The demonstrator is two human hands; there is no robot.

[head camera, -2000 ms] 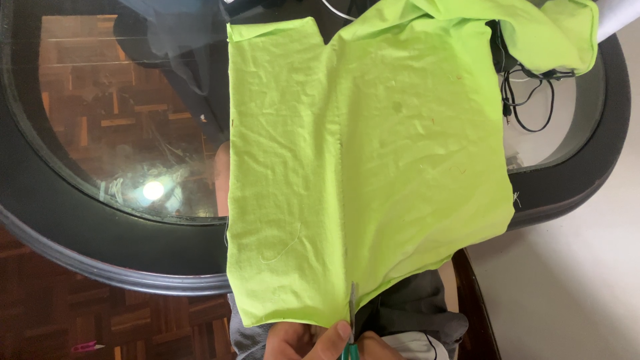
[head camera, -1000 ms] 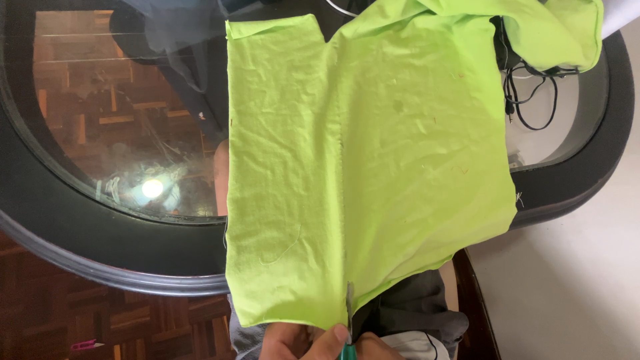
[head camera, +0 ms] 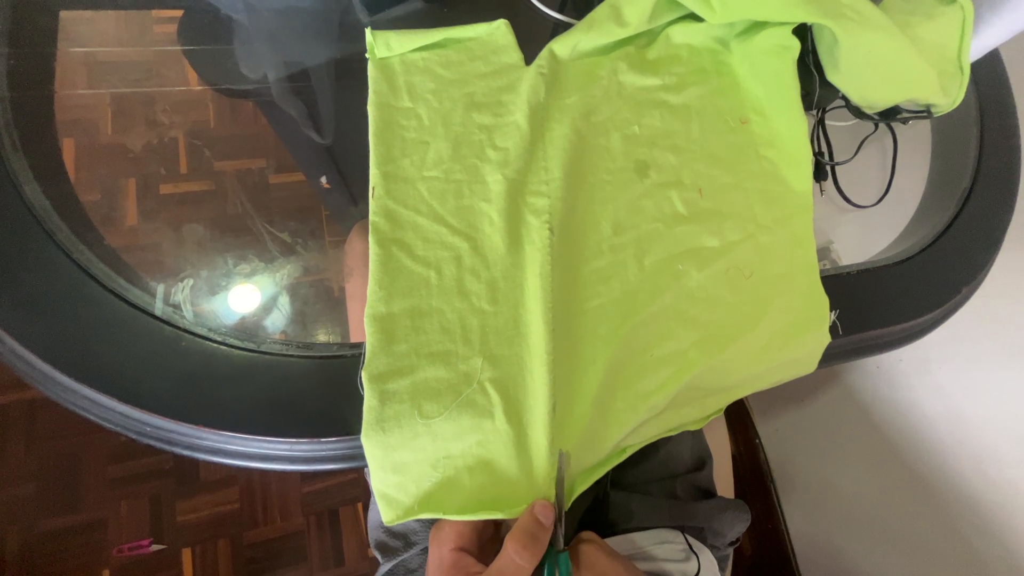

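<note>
Bright green fabric point(head camera: 680, 264) lies over the glass-topped table, its near edge hanging toward my lap, with a stitched seam line running down its middle. At the bottom centre my left hand point(head camera: 488, 548) pinches that near edge, thumb on top beside the seam. My right hand point(head camera: 596, 556), mostly out of view below, holds green-handled scissors point(head camera: 561, 496). The blades lie at the fabric's edge just right of my left thumb, pointing away from me along the seam. A loose thread point(head camera: 456, 400) rests on the left part of the fabric.
The table's dark rim point(head camera: 200, 400) curves around the glass. Black cables point(head camera: 860, 160) lie at the right beside the fabric's bunched far end. A pink-handled small tool point(head camera: 136, 547) is on the parquet floor at lower left. A dark wooden edge point(head camera: 760, 488) shows at lower right.
</note>
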